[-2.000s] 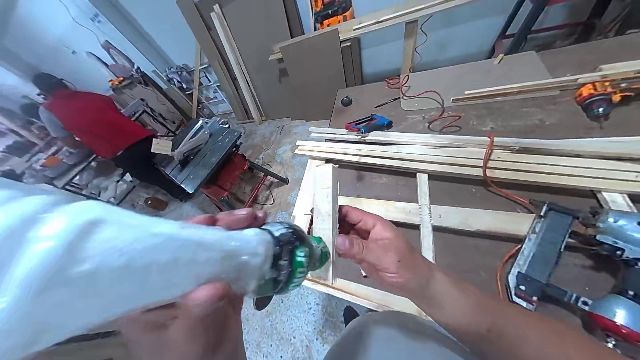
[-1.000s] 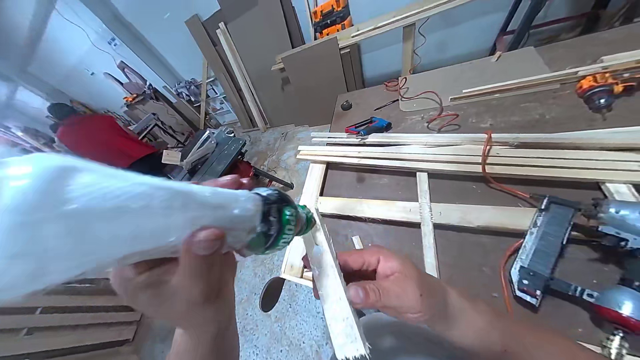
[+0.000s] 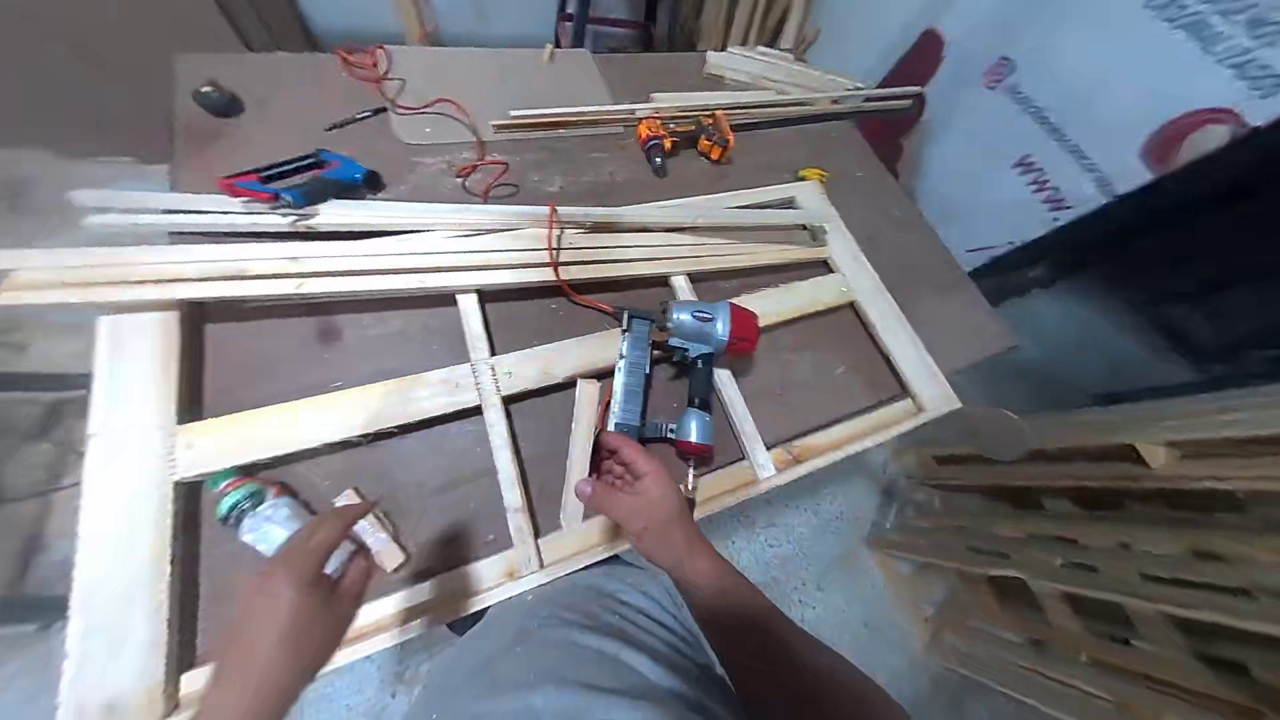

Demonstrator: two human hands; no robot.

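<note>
My left hand is at the lower left with its fingers on a glue bottle, which lies low inside the wooden frame, green cap toward the upper left. A short wood block is beside the bottle. My right hand is at the lower end of the magazine of a pneumatic nailer; its fingertips are partly hidden, so a grip on the tool cannot be told. The nailer rests over the frame's middle rail, and a loose wood strip is just left of it.
Long wood strips lie across the frame's far side. Behind them are a blue and red tool, an orange cordless drill, an orange air hose and more strips on the table. Stacked boards stand at the right.
The view has swung right. My left hand has lowered the bottle from in front of the camera into the frame area. My right hand has let go of the wood piece and moved to the nailer.
</note>
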